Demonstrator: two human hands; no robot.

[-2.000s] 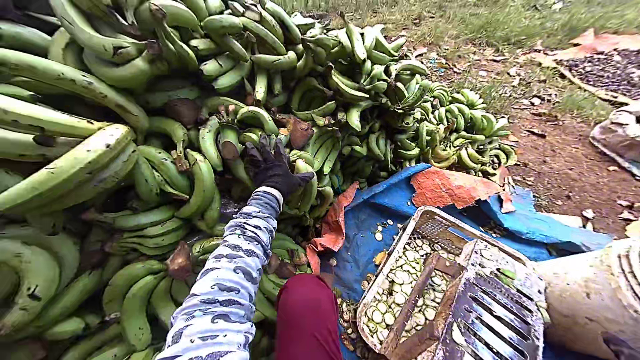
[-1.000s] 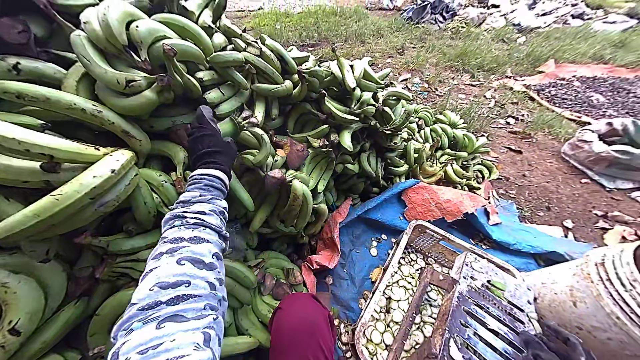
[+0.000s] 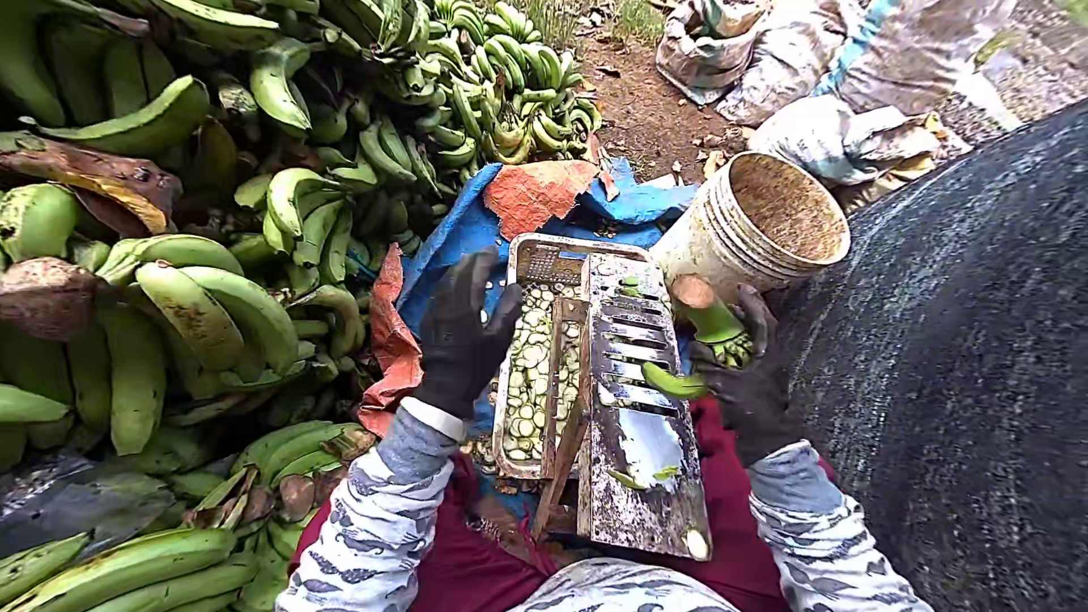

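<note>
My left hand (image 3: 466,331), in a dark glove, is raised with its fingers apart and empty, over the left edge of a plastic crate (image 3: 501,404). Round banana slices (image 3: 531,370) lie in the crate. Across the crate's right side rests a wooden slicing board (image 3: 642,510) with several metal blades, wet and stained, with green scraps on it. My right hand (image 3: 748,382), gloved too, grips a cut green banana stem (image 3: 714,319) just right of the board. One small green banana (image 3: 674,382) on it points left over the board's edge.
A large heap of green bananas (image 3: 314,221) fills the left side. A dirty white bucket (image 3: 705,229) leans beyond my right hand. Blue tarp (image 3: 450,229) with orange patches lies under the crate. Dark mesh cloth (image 3: 952,357) rises at the right; filled sacks (image 3: 807,68) lie behind.
My left hand has left the banana heap and is now beside the crate. My right hand, at the lower right edge a second ago, now holds the stem. The view has swung right and down.
</note>
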